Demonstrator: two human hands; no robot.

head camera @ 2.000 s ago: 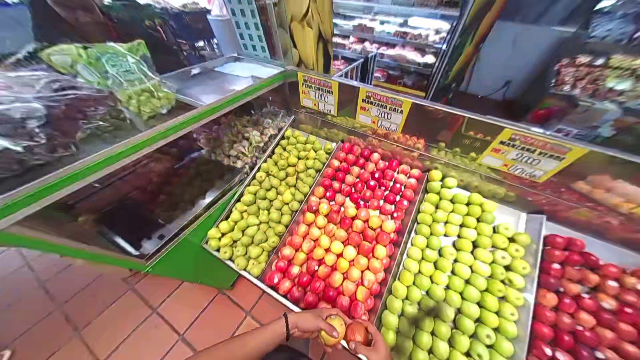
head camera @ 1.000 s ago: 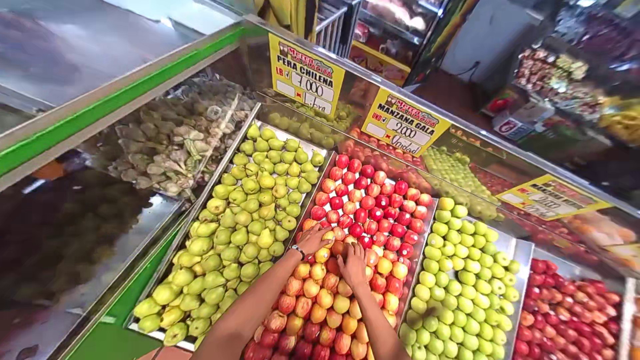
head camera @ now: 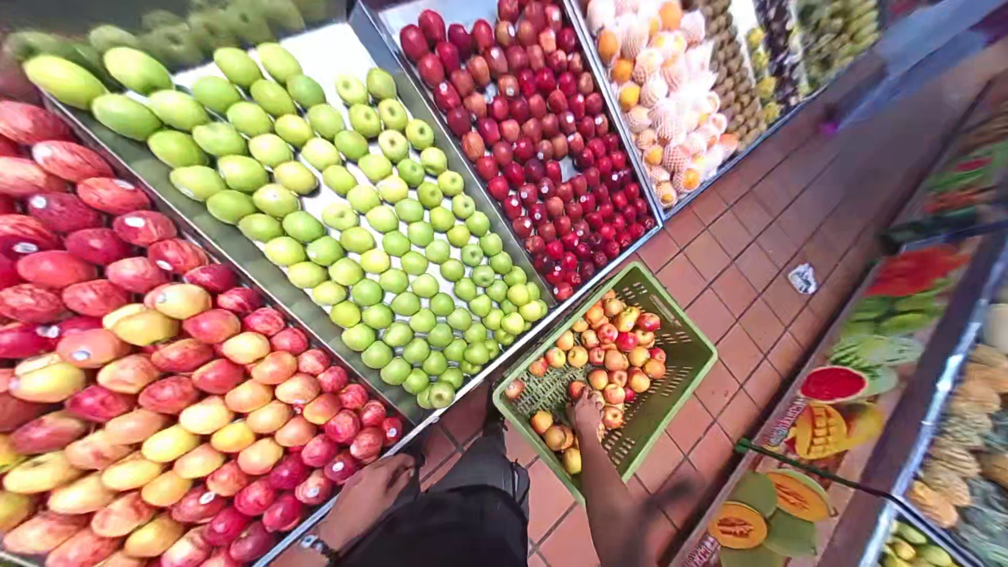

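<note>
My right hand reaches down into a green plastic crate on the floor, its fingers on the red-and-yellow apples inside; whether it grips one cannot be told. My left hand, with a bracelet at the wrist, rests near the front edge of the display beside the red-and-yellow apples. Its fingertips are partly hidden, and no fruit shows in it. Rows of green apples lie in the neighbouring compartment, above and left of the crate.
Dark red apples and net-wrapped fruit fill farther compartments. A second stand with fruit pictures on its side runs along the right. Crumpled litter lies on the tiled floor. My legs are beside the crate.
The view has swung right and down to the crate. Both hands were on the red-and-yellow apples in the display; now the right is in the crate and the left is at the display's front edge.
</note>
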